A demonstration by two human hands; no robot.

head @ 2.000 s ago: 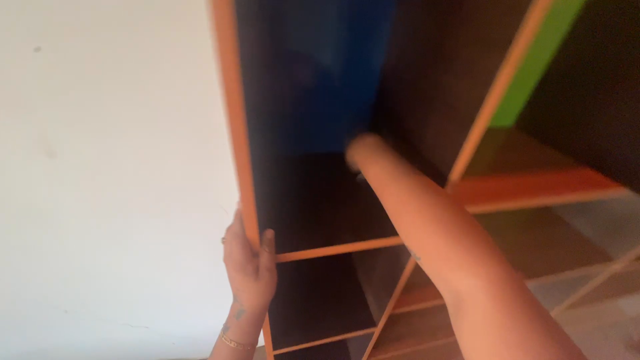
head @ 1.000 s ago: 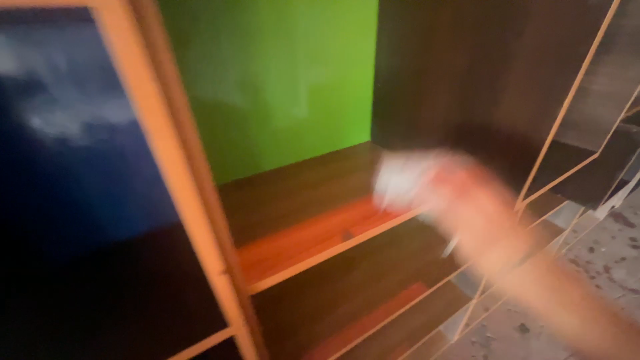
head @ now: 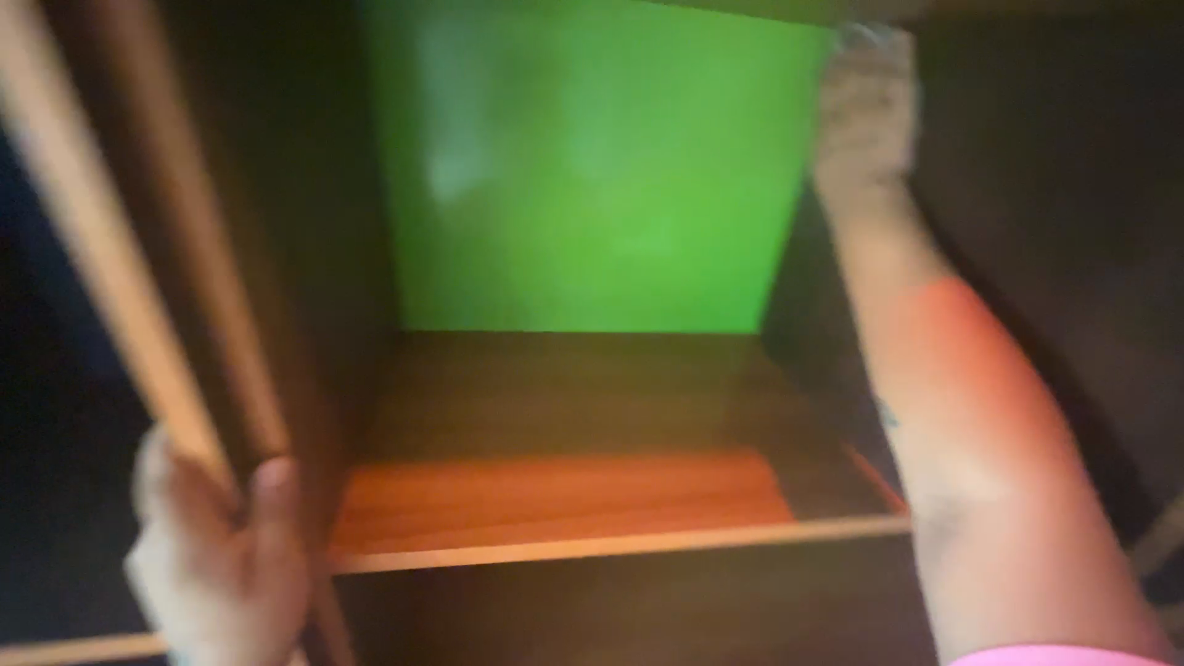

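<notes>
My left hand [head: 222,564] grips the light-edged upright panel [head: 111,250] of a dark wooden shelf unit, low at the left. Deep inside a compartment, my right hand [head: 868,111] is raised at the upper right, by the corner where the green back panel [head: 592,176] meets the dark side wall [head: 1036,185]. Something whitish, perhaps a cloth, shows at its fingertips; blur hides what it is. Beneath lies the brown shelf board [head: 573,388], with a patch of orange light across its front part.
The light front edge [head: 629,546] of the shelf board crosses below, with another compartment under it. A dark blue compartment [head: 55,416] lies beyond the upright at the left. The compartment's top board [head: 740,9] runs just above my right hand.
The view has moved right from the blue compartment to the green one. My right hand has gone from the shelf's front edge up into the back corner. My left hand is back in view on the upright.
</notes>
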